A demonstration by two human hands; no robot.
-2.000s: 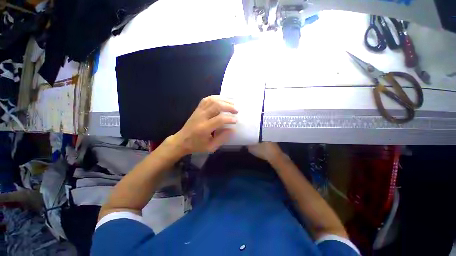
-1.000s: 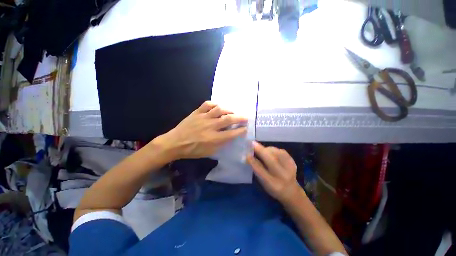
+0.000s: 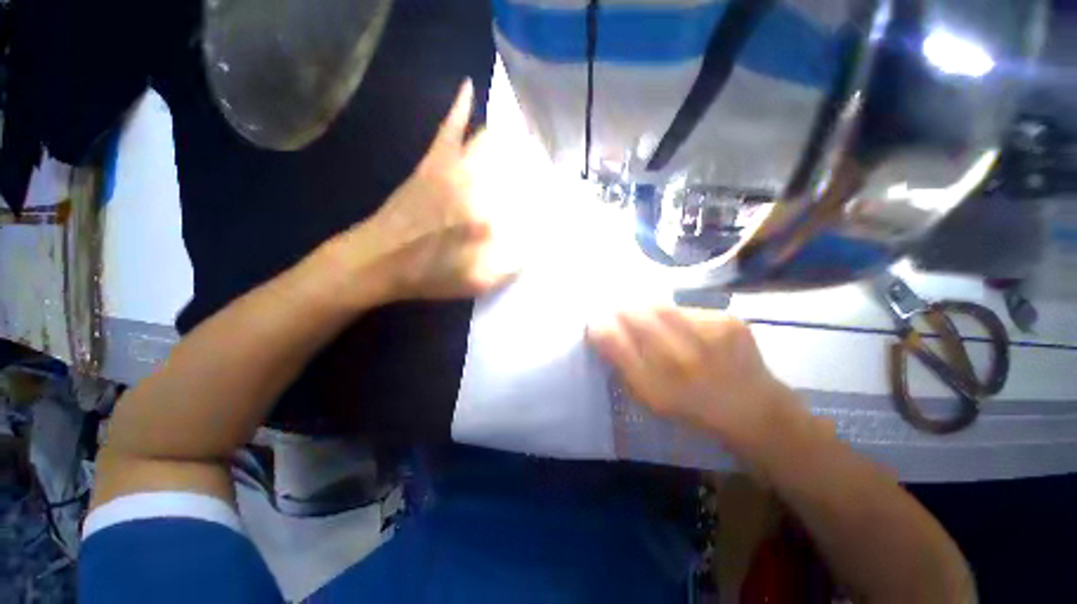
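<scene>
A white panel (image 3: 532, 407) lies over the right side of a large black panel (image 3: 284, 212), on the table under the machine head (image 3: 673, 106). Its lower end reaches the table's front edge. Strong glare washes out its upper part and the needle area. My left hand (image 3: 443, 218) rests on the panels left of the glare, one finger spread upward, the other fingertips blurred. My right hand (image 3: 691, 360) has its fingertips at the white panel's right edge, close in front of the needle area. Whether they pinch the cloth cannot be told.
Shears with brown-orange handles (image 3: 951, 366) lie right of my right hand. A thin dark line runs across the table there. A grey oval fitting (image 3: 289, 65) hangs at the upper left. Grey and white cloth pieces (image 3: 313, 472) hang below the table's front edge.
The view has moved closer to the machine head, which now fills the upper right. Both hands and the panels are farther forward, towards the needle area. My right hand has come up over the table.
</scene>
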